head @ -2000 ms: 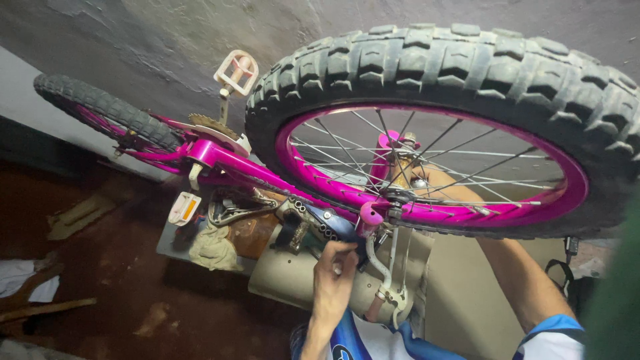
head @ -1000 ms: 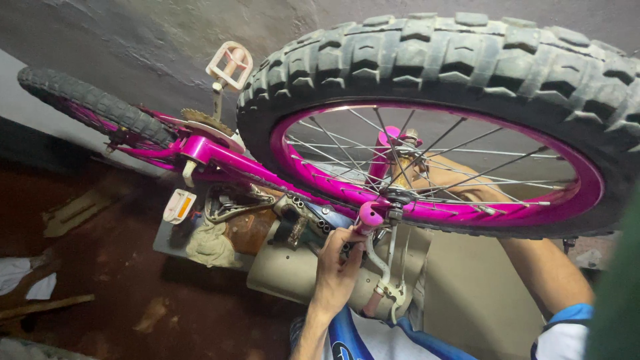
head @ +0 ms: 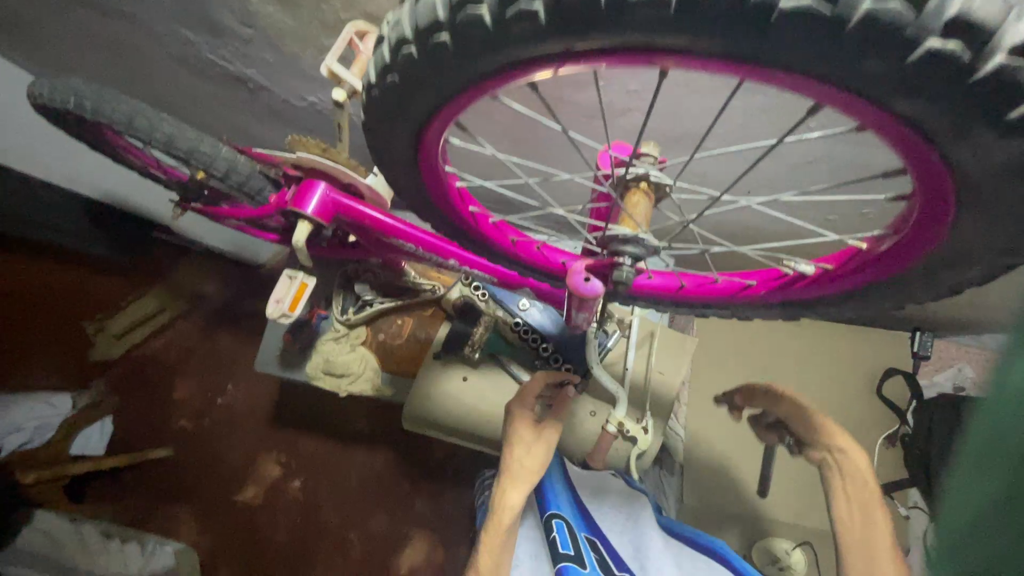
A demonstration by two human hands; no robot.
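My left hand (head: 531,428) is at the near end of a row of metal sockets (head: 538,344), with its fingertips together; whether they pinch something small and dark cannot be told. To the right, away from the wheel, my right hand (head: 774,416) holds a dark-handled tool (head: 766,470) pointing down, slightly blurred. Above both hands is the pink front wheel rim (head: 936,200) of an upside-down bicycle. Its pink fork (head: 585,292) holds the axle, with a nut (head: 622,274) on the near side. The white brake lever (head: 638,430) and handlebar hang just right of my left hand.
The pink frame (head: 432,244) runs left to the rear wheel (head: 144,132), with white pedals (head: 291,295) beside it. Under the frame lie a cream cloth (head: 348,360) and a curved beige panel (head: 472,400). A black bag (head: 948,448) and cable are at the right.
My right hand has left the hub area behind the spokes and is now out to the right with the tool. My left hand has moved off the fork end to the sockets. The view has shifted closer.
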